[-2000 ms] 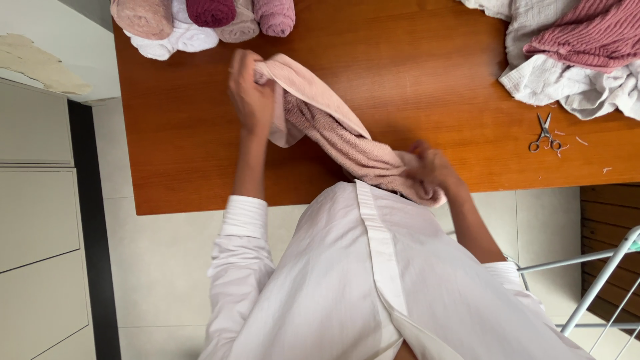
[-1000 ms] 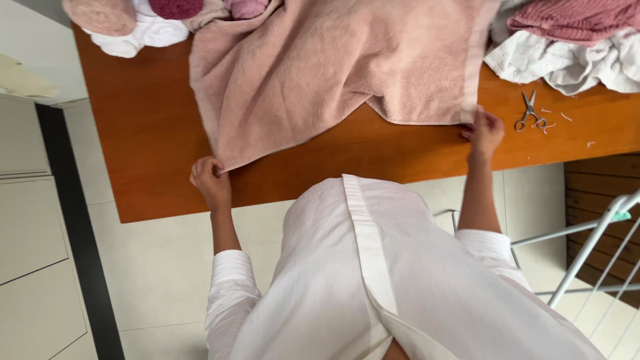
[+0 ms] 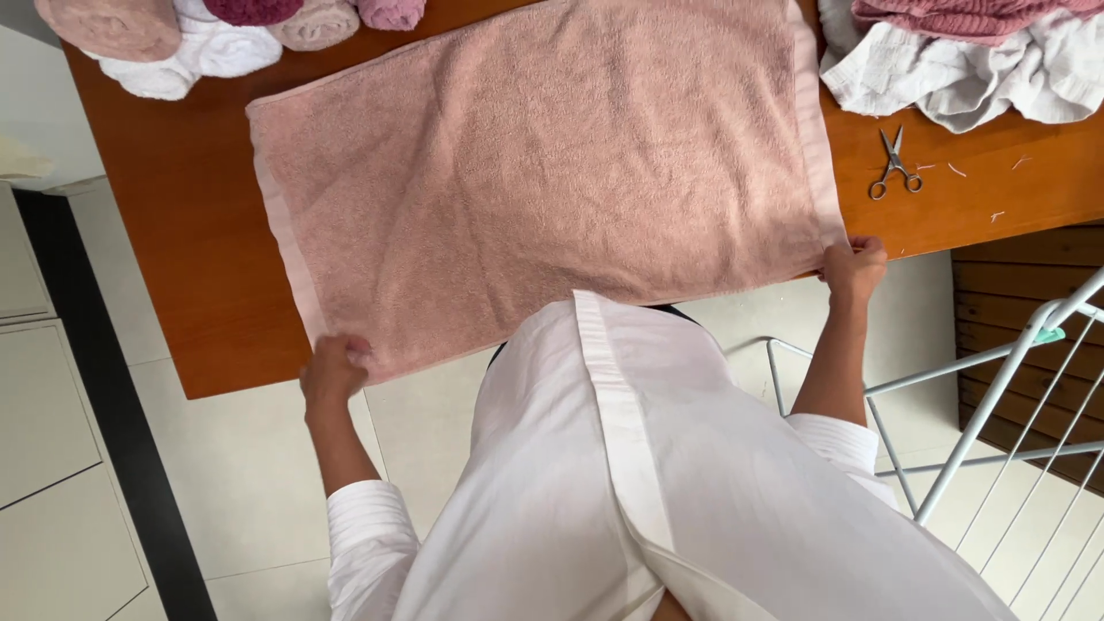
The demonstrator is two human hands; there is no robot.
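Observation:
A pink terry towel (image 3: 552,164) lies spread over the wooden table (image 3: 155,259), with soft wrinkles across it and its near edge at the table's front edge. My left hand (image 3: 335,373) grips its near left corner, fingers closed on the cloth. At the near right corner, my right hand (image 3: 854,263) pinches the towel by its pale woven border. A pair of metal scissors (image 3: 895,164) rests with blades parted on the table, right of the towel.
Rolled towels (image 3: 121,26) in pink, white and magenta sit at the back left. Crumpled white cloth (image 3: 992,73) and a dark pink cloth (image 3: 940,19) are piled at the back right. Thread scraps lie near the scissors. A metal drying rack (image 3: 983,405) stands at the lower right.
Two seconds ago the towel was bunched between my hands. It was then spread out, and now lies flatter and nearer my body, with a hand at each near corner.

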